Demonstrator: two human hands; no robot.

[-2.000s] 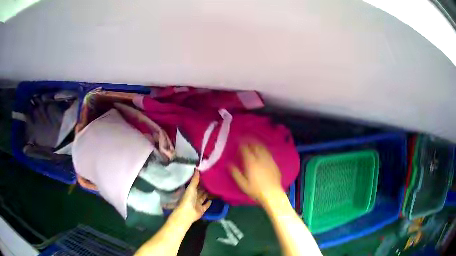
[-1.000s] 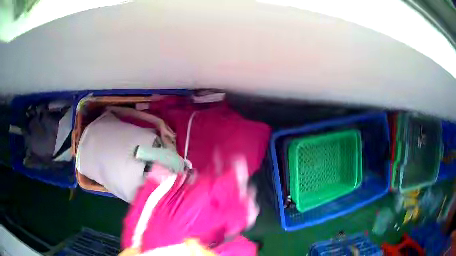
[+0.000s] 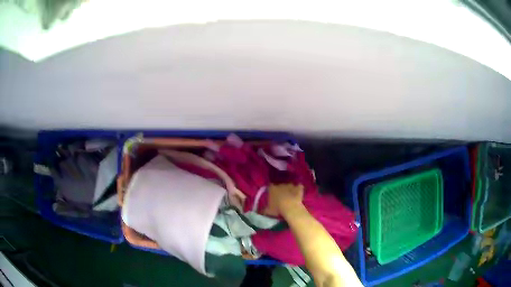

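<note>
Magenta cloth (image 3: 330,216) lies crumpled in the right part of an orange-rimmed basket (image 3: 126,168) and spreads over its right side, with pale strips (image 3: 280,160) at its top. My right hand (image 3: 284,199) reaches in from the lower right and presses on or into the magenta cloth. Its fingertips are hidden or blurred, so I cannot tell whether it grips. My left hand is not in view. A large pale pink-white cloth (image 3: 171,204) covers the basket's left part, with pale greenish pieces (image 3: 230,224) beside it.
A blue bin (image 3: 47,185) with grey and white cloth stands at the left. A blue bin (image 3: 456,210) at the right holds a green basket (image 3: 406,210). Clear stacked containers (image 3: 498,188) stand farther right. A pale wall-like surface (image 3: 252,84) runs behind.
The bright magenta cloth raised near the bottom edge is gone from there, and crumpled magenta cloth lies at the basket. The left hand has left the view. The view has shifted.
</note>
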